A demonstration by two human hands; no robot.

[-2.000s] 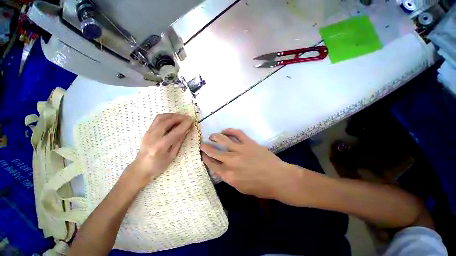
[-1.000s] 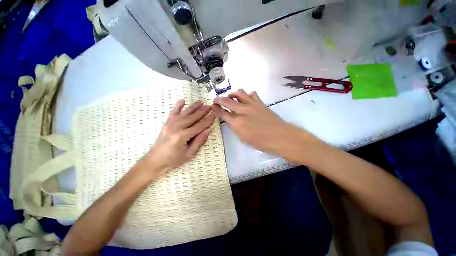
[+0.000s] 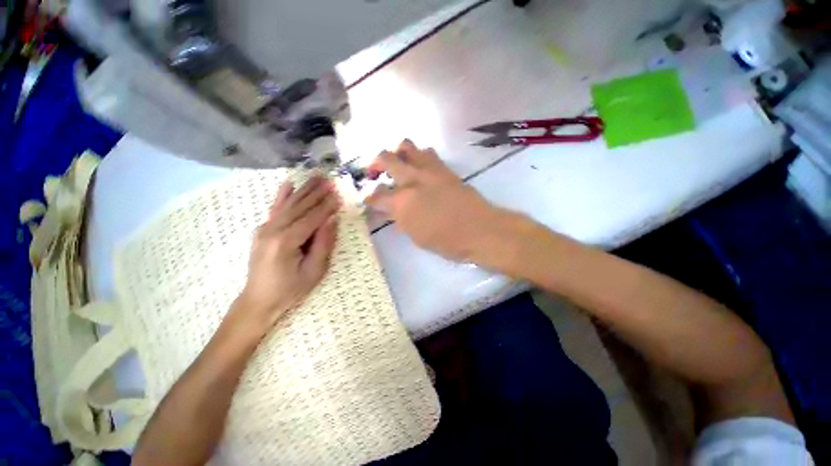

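A cream woven bag panel [image 3: 337, 364] lies on the white table and hangs over its front edge, its top corner under the sewing machine head [image 3: 182, 118]. A cream bag handle [image 3: 96, 364] extends from its left side. My left hand [image 3: 296, 246] lies on the panel just below the presser foot [image 3: 333, 168], fingers together and pressing on it. My right hand [image 3: 428, 200] is at the right of the presser foot, fingers bent and spread around the small metal parts there. The image is blurred, and I cannot tell whether its fingertips pinch anything.
Red-handled thread snips [image 3: 547, 131] lie on the white table [image 3: 583, 191], beside a flat green square [image 3: 643, 107]. Stacked cream bag pieces [image 3: 64, 300] stand at the left over blue sheeting. Small round spools [image 3: 773, 80] are at the table's right end.
Over two seconds both hands have moved up the panel edge to the presser foot. Since one second ago, my right hand has shifted off the panel edge to the foot's right side. The camera view has shifted.
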